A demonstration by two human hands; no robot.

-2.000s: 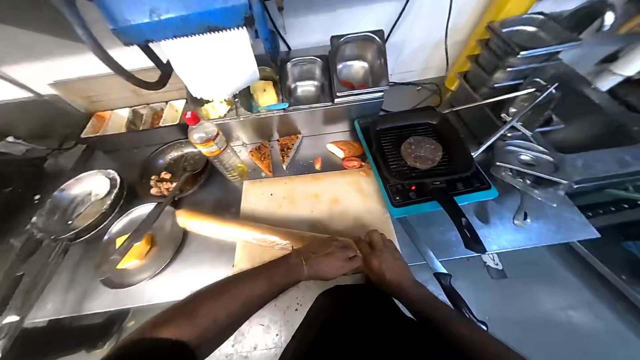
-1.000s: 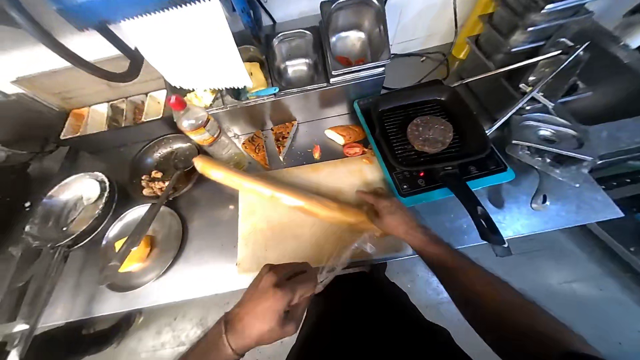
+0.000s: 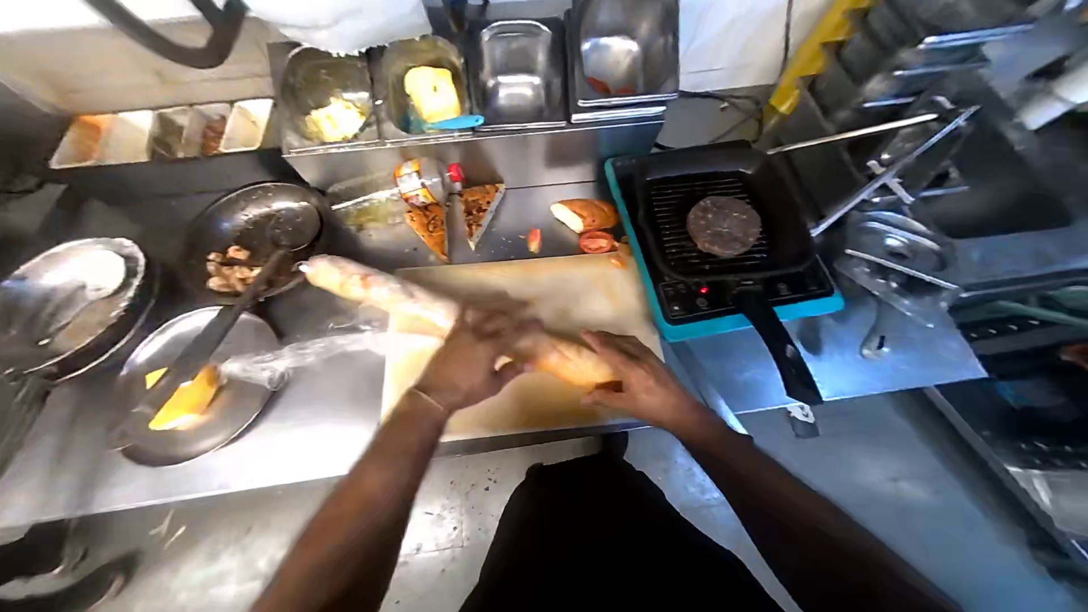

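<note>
A long baguette (image 3: 382,293) lies slantwise above the wooden cutting board (image 3: 459,408), its far part covered in clear plastic film. My left hand (image 3: 476,357) is closed around the middle of the loaf. Around its near right end are the fingers of my right hand (image 3: 633,374). A loose length of clear plastic wrap (image 3: 314,353) trails left over a steel plate (image 3: 200,387) that holds yellow slices. Behind the board lie pizza-like wedges (image 3: 482,212), a cut piece of bread (image 3: 585,214) and a halved tomato (image 3: 597,242).
A patty (image 3: 724,226) sits in a black grill pan (image 3: 663,246) on an induction hob, its handle pointing toward me. A frying pan (image 3: 314,208) with browned pieces stands left. A bottle (image 3: 416,183) lies behind the board. Steel containers (image 3: 520,72) line the back. A blurred blade is right of the board.
My left hand has moved from in front of the board onto the baguette. Plastic film now covers part of the loaf and trails left. The bottle, upright before, lies on its side.
</note>
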